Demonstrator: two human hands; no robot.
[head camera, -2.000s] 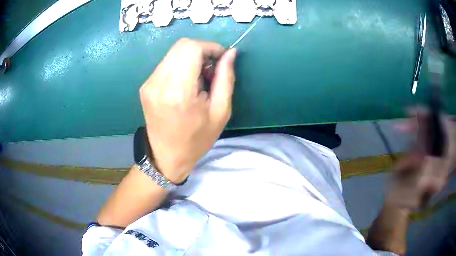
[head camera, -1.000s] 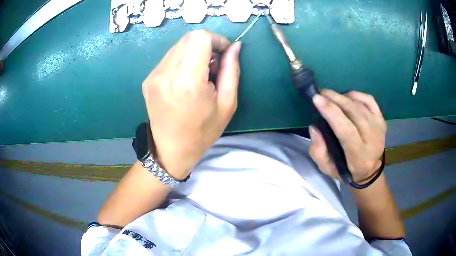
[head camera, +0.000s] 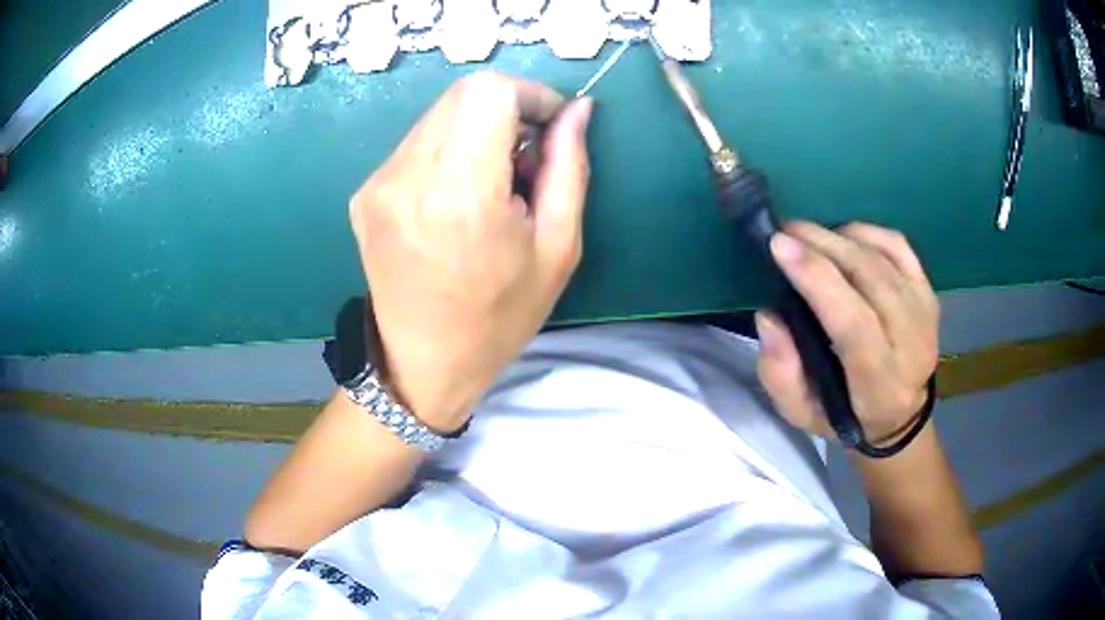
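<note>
The silver-grey carrier plate (head camera: 469, 36) with a scalloped edge lies at the top centre, cut off by the frame's upper edge. My left hand (head camera: 467, 230) pinches a thin solder wire (head camera: 603, 69) between thumb and fingers. The wire's end points at the plate's rightmost station. My right hand (head camera: 854, 321) holds the black handle of the soldering iron (head camera: 742, 200). The iron's tip is at the lower edge of that same station, close to the wire's end. Whether tip and wire touch is too small to tell.
Tweezers (head camera: 1015, 139) lie on the green bench mat (head camera: 218, 230) at the right. A dark block (head camera: 1082, 61) stands at the upper right edge. A curved white metal rail (head camera: 91, 73) crosses the upper left. The bench's front edge runs below my hands.
My right hand, blurred at the far right two seconds ago, has come in with the soldering iron to the rightmost station. Over the last second both hands have shifted only slightly.
</note>
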